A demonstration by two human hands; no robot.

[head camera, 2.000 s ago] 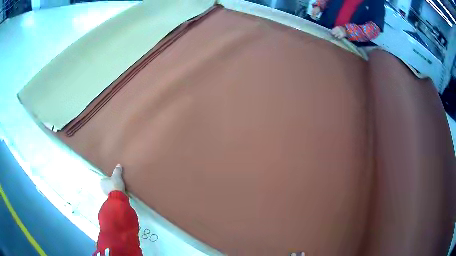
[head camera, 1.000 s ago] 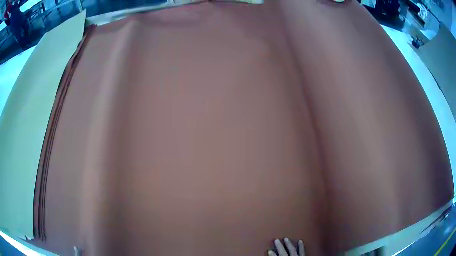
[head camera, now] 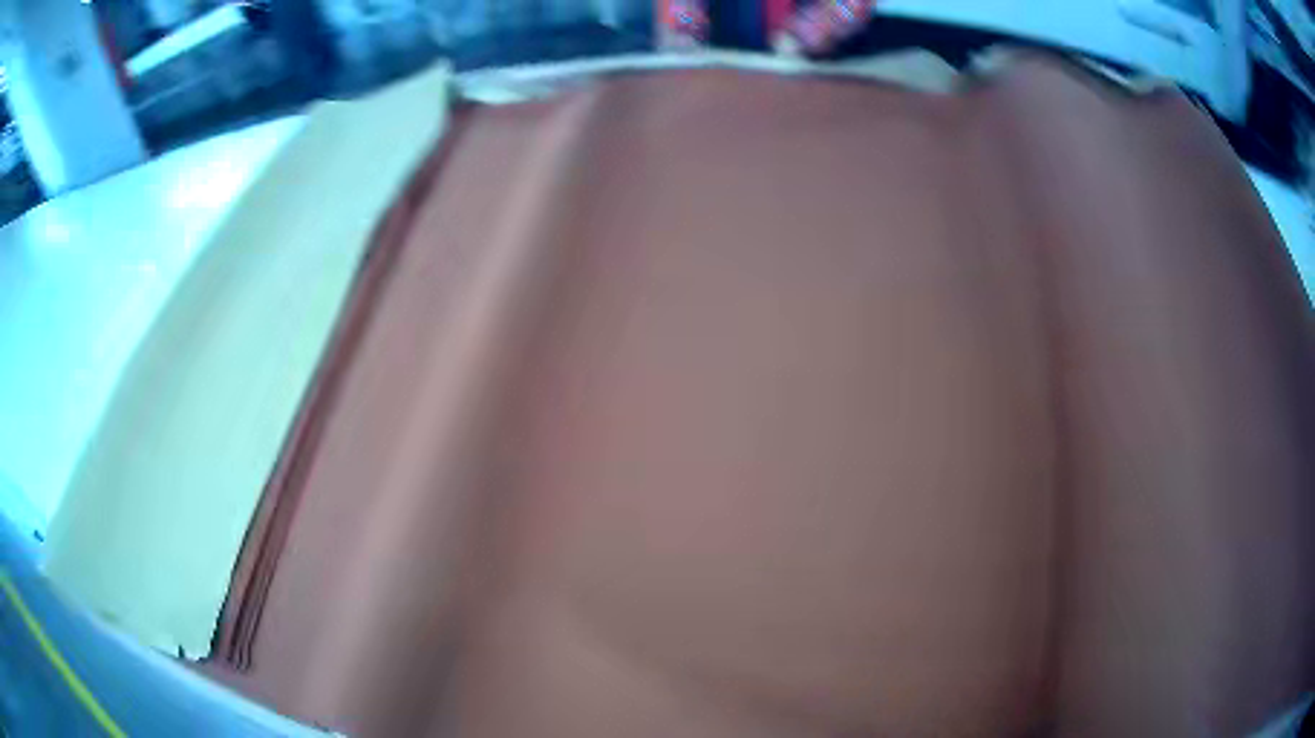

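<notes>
A large rust-brown coated sheet (head camera: 750, 389) covers most of the cutting table in front of me. A raised ridge runs front to back on its left part, and a thick fold (head camera: 1168, 375) lies along its right side. At the left, several layered brown edges lie beside a pale beige sheet (head camera: 245, 361). Neither of my hands shows; both are out of the picture. The picture is blurred.
The white table top (head camera: 116, 303) shows at the left. A person's patterned sleeve (head camera: 822, 20) is at the far edge of the table, cut off by the top of the picture. A white column (head camera: 72, 94) stands at the far left. A yellow floor line (head camera: 55, 656) runs at the lower left.
The view has swung back towards the left. My fingers, seen at the bottom edge before, are out of view. The ridge at the left of the sheet looks more raised than two seconds ago.
</notes>
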